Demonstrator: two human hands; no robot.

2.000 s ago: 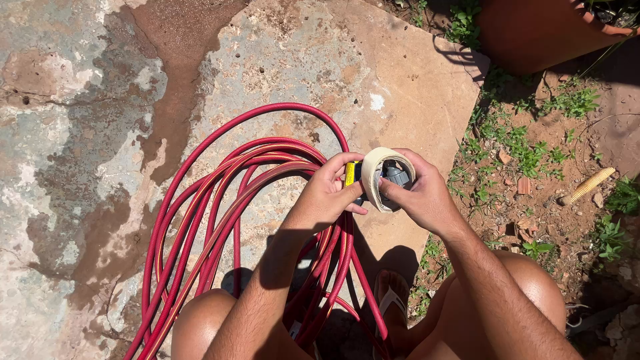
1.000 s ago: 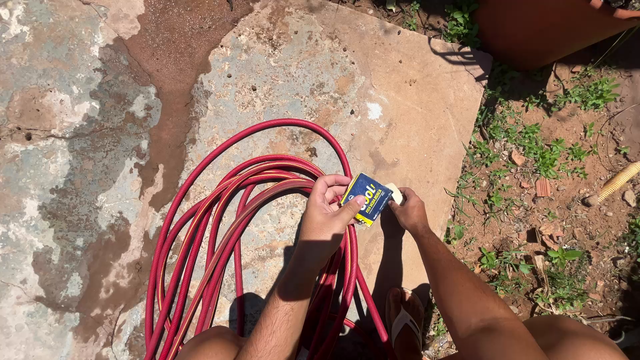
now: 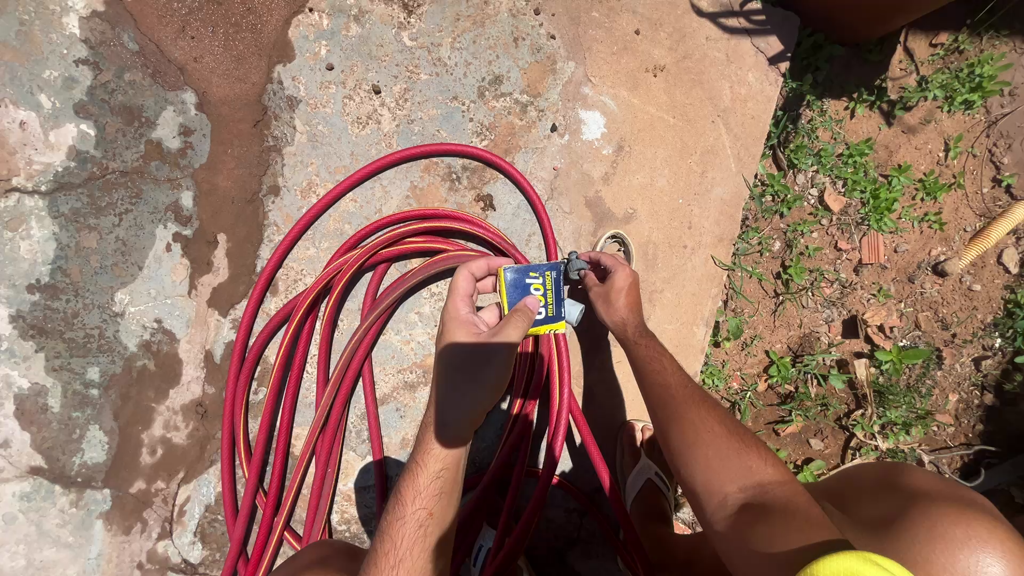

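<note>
My left hand (image 3: 480,336) holds a blue and yellow cardboard packet of thread seal tape (image 3: 532,300), its printed face up. A light grey plastic pipe piece (image 3: 574,311) shows at the packet's right edge; how it is held is hidden. My right hand (image 3: 614,292) pinches a small dark grey plastic fitting (image 3: 575,265) beside the packet's upper right corner. Just beyond the right fingers is a roll of cream-coloured tape (image 3: 616,238), seen partly behind them. A coiled red garden hose (image 3: 280,352) with yellow stripes lies below and left of both hands.
Worn concrete paving (image 3: 448,88) lies under the hose. To the right is bare soil with small weeds (image 3: 880,192) and a yellowish corrugated tube (image 3: 994,232). A terracotta-coloured pot (image 3: 868,12) stands at the top right. My sandalled foot (image 3: 646,472) is below the right hand.
The cream roll, held between both hands two seconds ago, is now beyond my right fingers, which pinch the dark grey fitting. My left hand still holds the packet.
</note>
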